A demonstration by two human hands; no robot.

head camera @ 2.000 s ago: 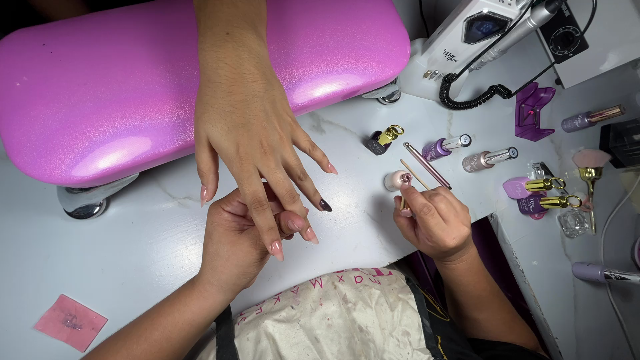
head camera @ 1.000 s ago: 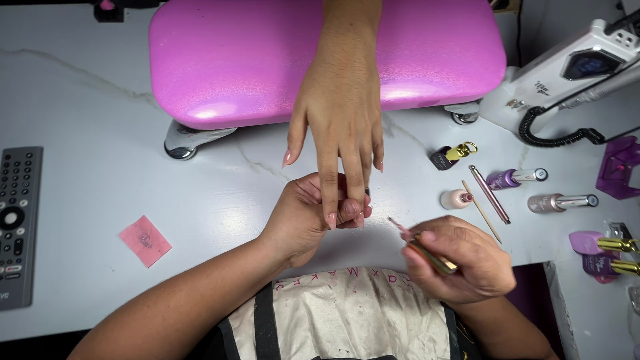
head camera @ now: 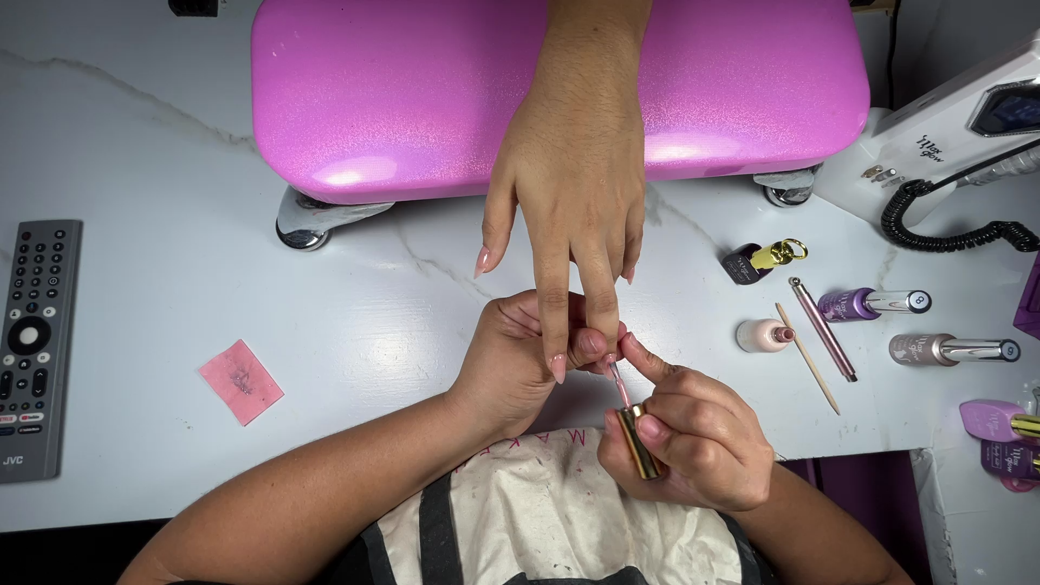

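Another person's hand (head camera: pixel 577 187) reaches down over the pink padded armrest (head camera: pixel 406 97), palm down, with long pinkish nails. My left hand (head camera: pixel 516 357) holds one of its fingers from below, my thumb near the fingertip. My right hand (head camera: pixel 699 431) grips the gold cap of a nail polish brush (head camera: pixel 621 386), whose tip is at that finger's nail. My right index fingertip is close to my left fingers. An uncapped pale pink polish bottle (head camera: pixel 760 335) stands to the right, by a wooden stick (head camera: pixel 804 357) and a metallic pink pen-like tool (head camera: pixel 822 329).
A dark polish bottle (head camera: pixel 741 264) with a gold ring cap, a purple bottle (head camera: pixel 845 305) and a beige bottle (head camera: pixel 918 349) lie at right, below a white nail drill unit (head camera: pixel 942 138) with a coiled cable. A remote control (head camera: pixel 36 349) and a pink paper square (head camera: pixel 240 382) are at left.
My right hand has moved from over the polish bottle to the other person's nail, bringing the brush out. My left hand still holds the finger. The view has shifted left.
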